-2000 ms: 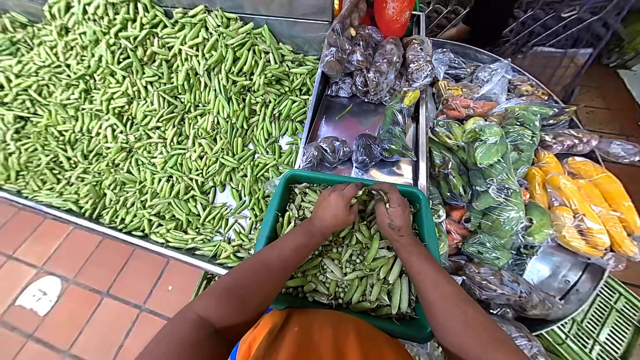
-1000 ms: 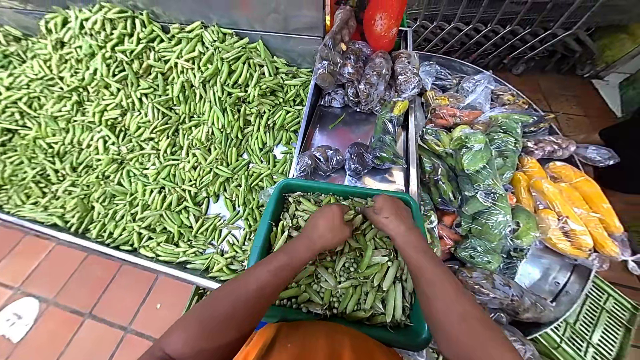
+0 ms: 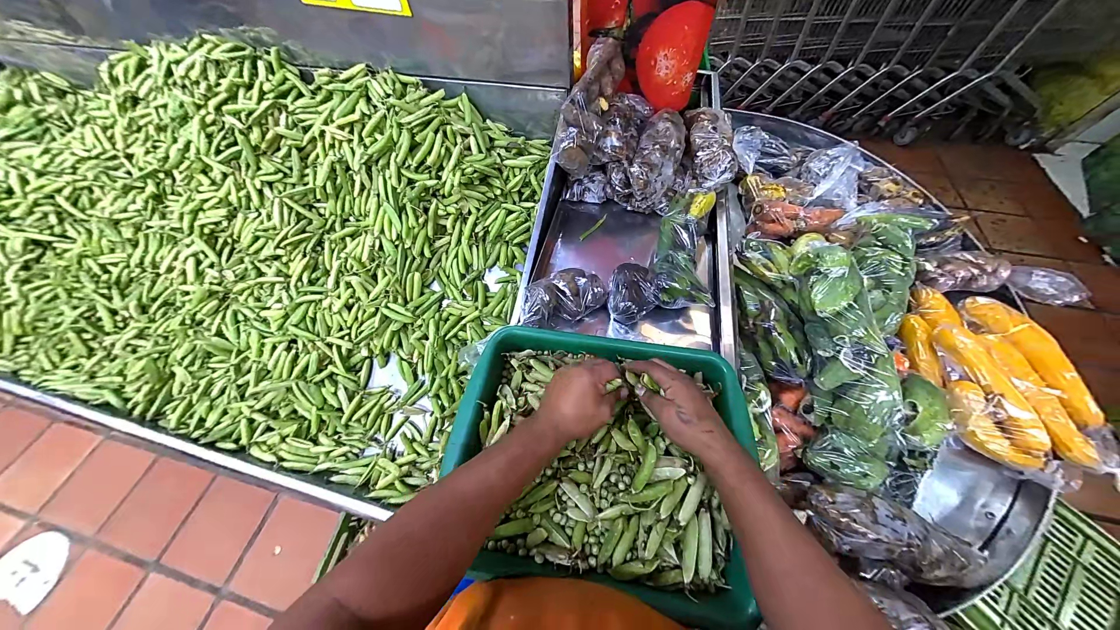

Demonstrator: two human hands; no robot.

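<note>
A green plastic crate (image 3: 742, 525) full of pea pods and loose shelled peas (image 3: 612, 494) stands right before me. Over its far part, my left hand (image 3: 582, 398) has its fingers curled around a pea pod (image 3: 615, 383), mostly covered by them. Close beside it, my right hand (image 3: 678, 407) pinches a green pod (image 3: 649, 382) between thumb and fingers. The two hands nearly meet above the pods. To the left, a wide heap of green pea pods (image 3: 262, 254) lies on a metal-edged display stand.
Beyond the crate is a metal tray (image 3: 604, 241) with plastic-wrapped produce. On the right, a round metal stand (image 3: 980, 499) bears bagged green vegetables (image 3: 840, 350), carrots and yellow produce (image 3: 1006, 376). Shopping carts (image 3: 866, 70) stand at the back right. A green slatted crate (image 3: 1067, 569) sits low at the right.
My hands have drawn slightly apart from their place one second ago, and pods now show at the fingertips of both. The view has shifted a little.
</note>
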